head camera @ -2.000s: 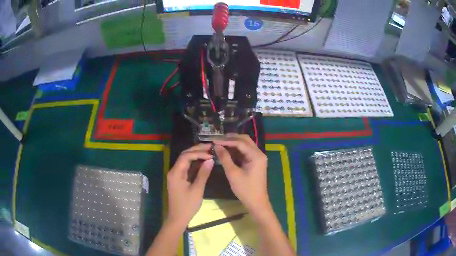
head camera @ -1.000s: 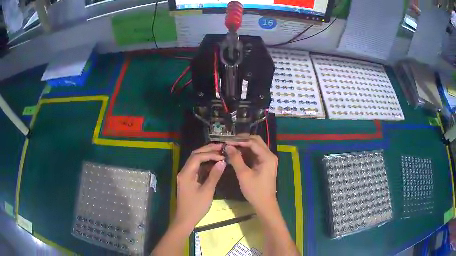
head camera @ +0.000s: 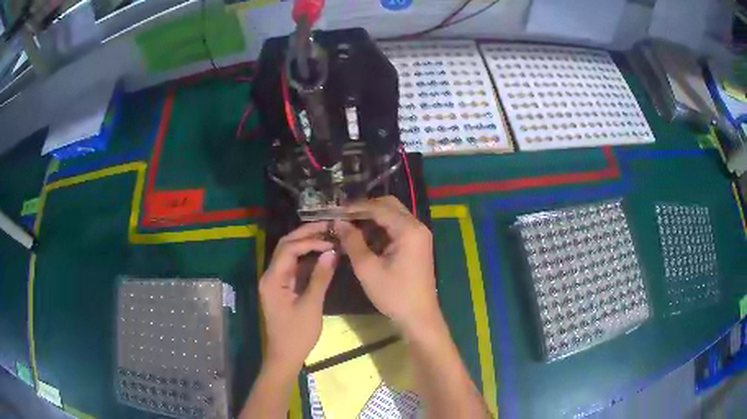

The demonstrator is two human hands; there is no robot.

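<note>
My left hand and my right hand meet just in front of the black fixture. Their fingertips pinch a small dark round component between them, mostly hidden by the fingers. It is held just below the metal nest at the fixture's front. The red-gripped toggle handle stands upright at the fixture's top, cut by the frame edge. Both hands are bare.
A left blister tray has dark parts in its nearest rows. A right blister tray is full of silvery parts, with a thin tray beyond. White part trays stand behind right. A pen lies on yellow paper.
The camera view has tilted and shifted, so the fixture sits higher and further left and the monitor has left the picture. Both hands still hold the component at the fixture's front.
</note>
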